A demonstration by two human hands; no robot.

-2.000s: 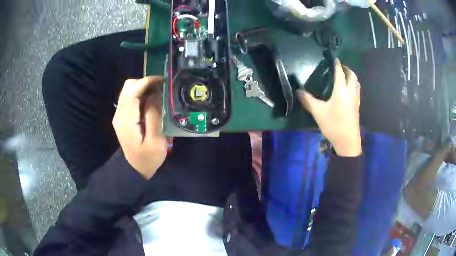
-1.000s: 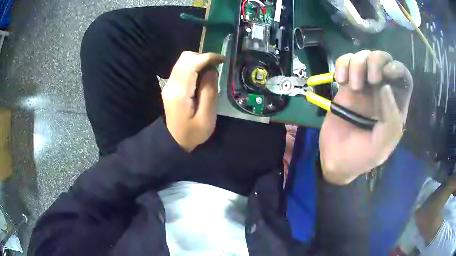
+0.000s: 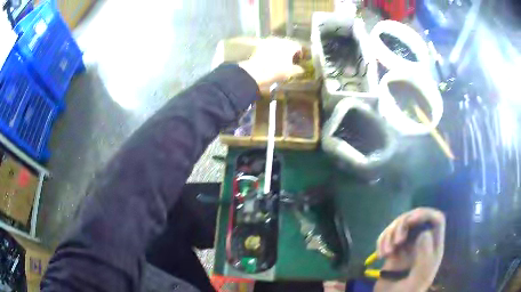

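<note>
The black lock housing (image 3: 255, 219) lies open on the green bench, its brass disc (image 3: 252, 243) seated in the round opening and a white strip (image 3: 271, 149) sticking out of its top. My left hand (image 3: 275, 61) is over the back compartments of the wooden parts tray (image 3: 276, 142); its fingertips are blurred, so I cannot tell whether it holds anything. My right hand (image 3: 416, 239) grips the yellow-and-black pliers (image 3: 372, 274) at the bench's front right. The pliers' jaws are not clearly visible.
Keys (image 3: 316, 242) and dark curved parts (image 3: 341, 234) lie right of the housing. A plastic-lined tub (image 3: 357, 134), two white tubs (image 3: 410, 101) (image 3: 400, 43), a long white bin (image 3: 343, 54) and a wooden-handled brush (image 3: 437, 137) stand behind. Blue crates (image 3: 40, 74) are at far left.
My left hand has moved from beside the housing to the parts tray. My right hand took the pliers and has moved them away from the brass disc, to the right. The view has tilted up.
</note>
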